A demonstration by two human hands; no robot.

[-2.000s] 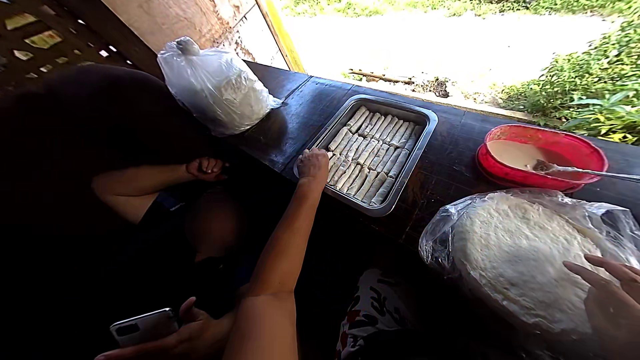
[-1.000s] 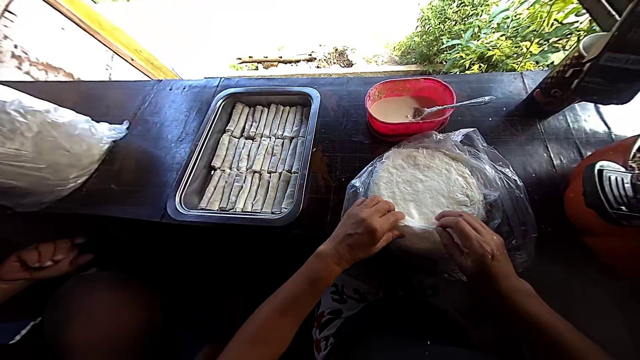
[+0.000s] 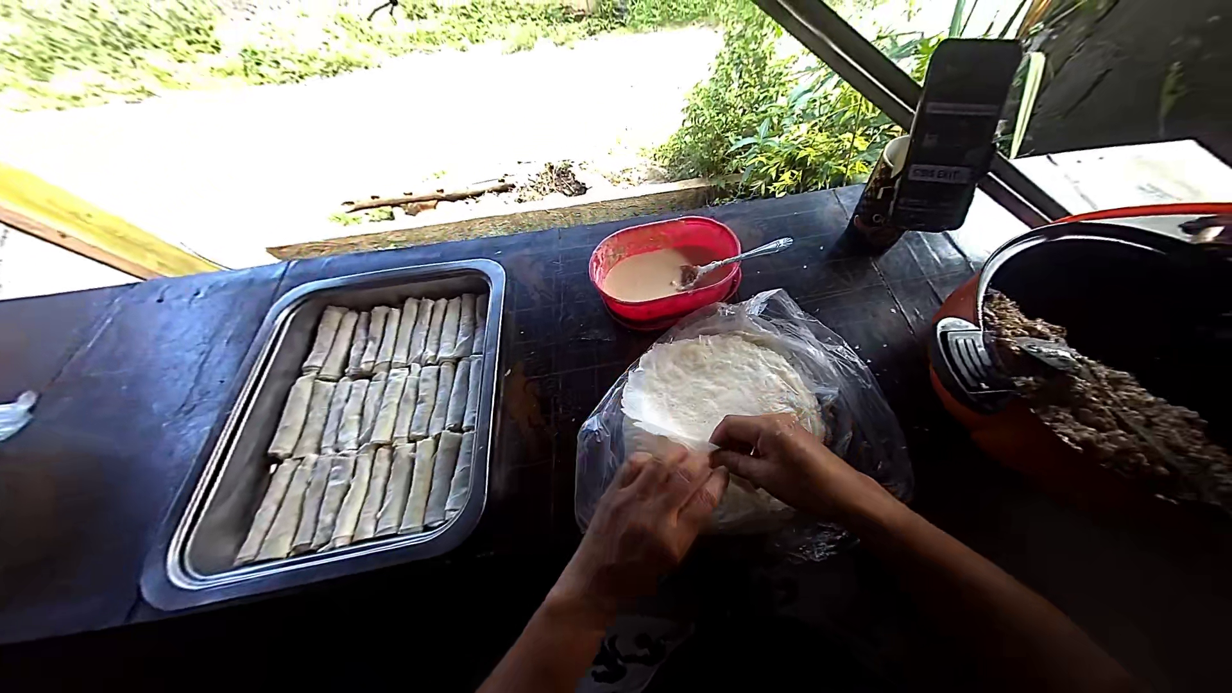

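A stack of thin round wrapper sheets (image 3: 717, 380) lies on a clear plastic bag (image 3: 871, 433). My left hand (image 3: 650, 520) is at the stack's near edge, fingers bent over a wrapper edge. My right hand (image 3: 780, 460) pinches the edge of a wrapper beside it, thumb and fingertips together. Left of the hands, a metal tray (image 3: 496, 385) holds rows of rolled wrappers (image 3: 375, 414). Behind the stack is a red plastic bowl (image 3: 664, 313) of pale batter (image 3: 645, 276) with a metal fork or spoon (image 3: 756, 254) resting in it.
An orange pot (image 3: 972, 380) with ground filling (image 3: 1126, 414) stands at the right. A phone (image 3: 953, 135) leans upright against a cup (image 3: 878, 197) at the back right. The dark table (image 3: 77, 385) has a wooden board (image 3: 500, 226) along its far edge.
My left hand has left the tray and come to the wrapper stack, beside my right hand. The view has swung right, bringing the pot and phone in.
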